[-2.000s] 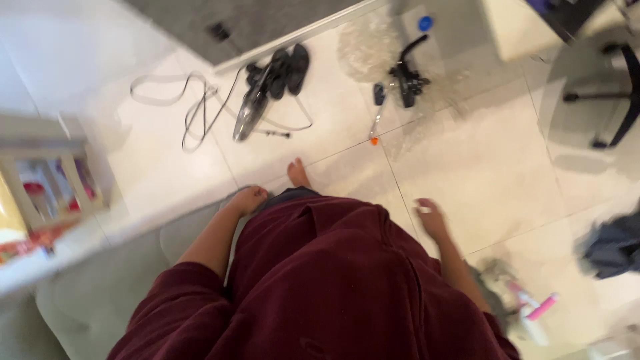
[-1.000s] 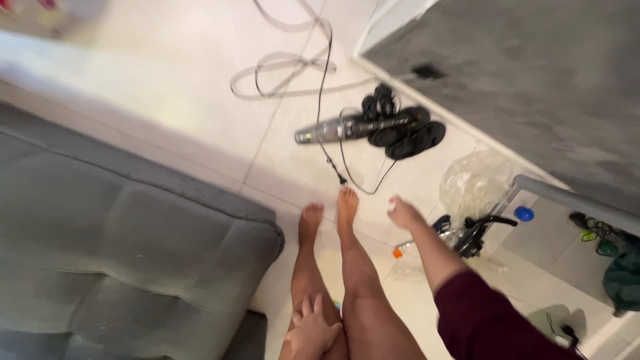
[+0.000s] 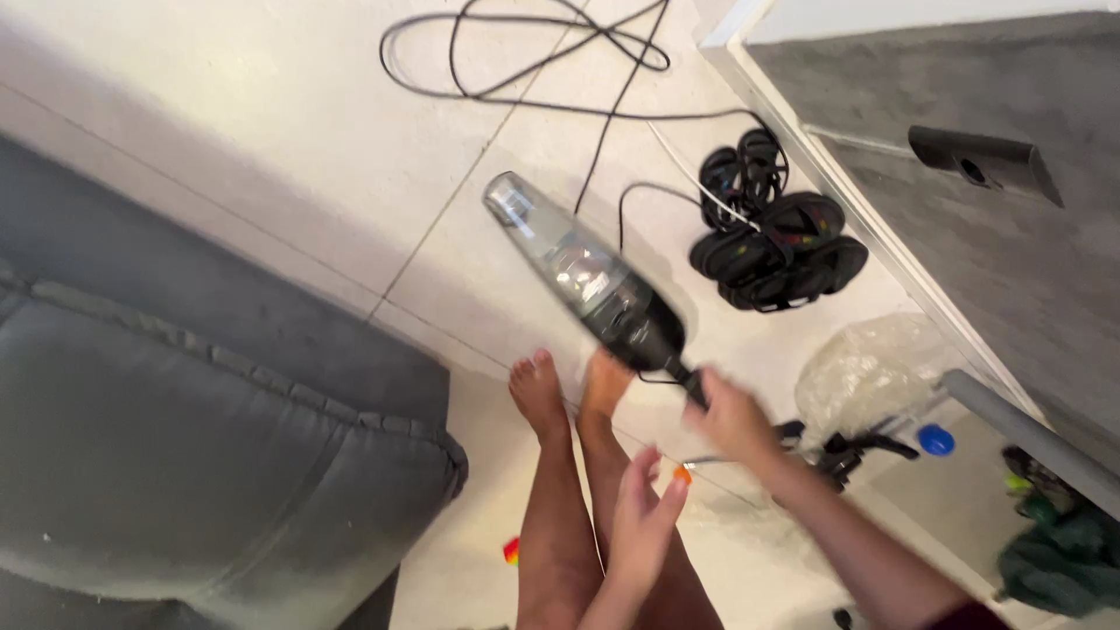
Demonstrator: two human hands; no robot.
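A handheld vacuum cleaner point(image 3: 595, 276) with a clear dust cup and a black body is held up over the tiled floor, its nozzle toward the upper left. My right hand point(image 3: 731, 420) is closed around its black handle. My left hand point(image 3: 647, 512), fingers apart and holding nothing, is over my legs, below and left of the handle. A black power cord point(image 3: 534, 103) lies in loops on the floor above the vacuum. Both hands are somewhat blurred.
A grey upholstered sofa point(image 3: 175, 446) fills the left. Black sandals point(image 3: 787, 249) lie by the wall at right. Below them are a crumpled clear plastic bag point(image 3: 862, 372), a blue round object point(image 3: 936, 440), black tool-like parts point(image 3: 844, 455) and dark green cloth point(image 3: 1063, 560).
The vacuum cleaner, lying by the sandals one second ago, is now lifted in my right hand. My left hand has come off my leg. The view is closer to the floor.
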